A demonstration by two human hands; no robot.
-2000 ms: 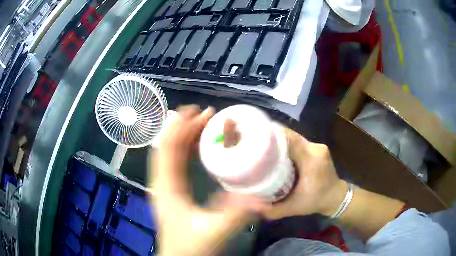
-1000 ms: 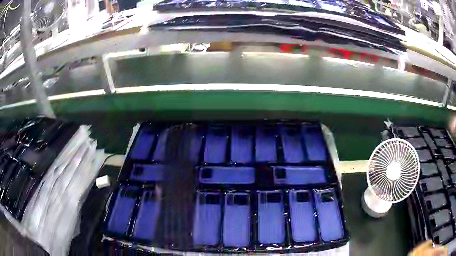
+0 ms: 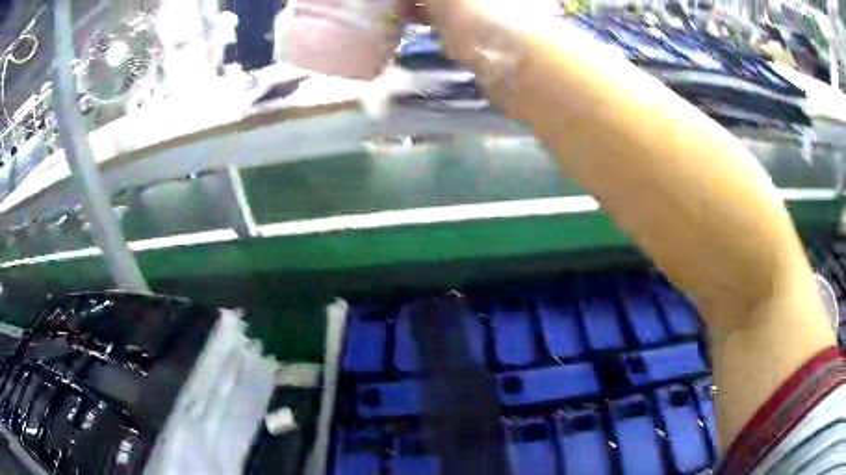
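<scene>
My right forearm crosses from the lower right to the top. My right hand point(image 3: 456, 22) is blurred and largely cut off by the top edge. It holds the pale pinkish cup point(image 3: 336, 39), also blurred and partly cut off, over the raised shelf. Blue phone cases point(image 3: 553, 382) lie in rows in the black tray point(image 3: 608, 373) at the bottom right. A dark see-through strip point(image 3: 456, 385) lies across some cases. My arm hides part of the tray's right side. My left hand is not in view.
A stack of black trays point(image 3: 102, 371) with whitish sheets point(image 3: 209, 408) stands at the left. A small white block point(image 3: 280, 421) lies beside it. A grey pole point(image 3: 93, 176) rises at the left. The raised shelf point(image 3: 306, 130) carries more trays.
The view has turned left, so the blue tray sits lower and further right. My right arm has come in across the view with the cup. The fan is now almost entirely hidden or out of view.
</scene>
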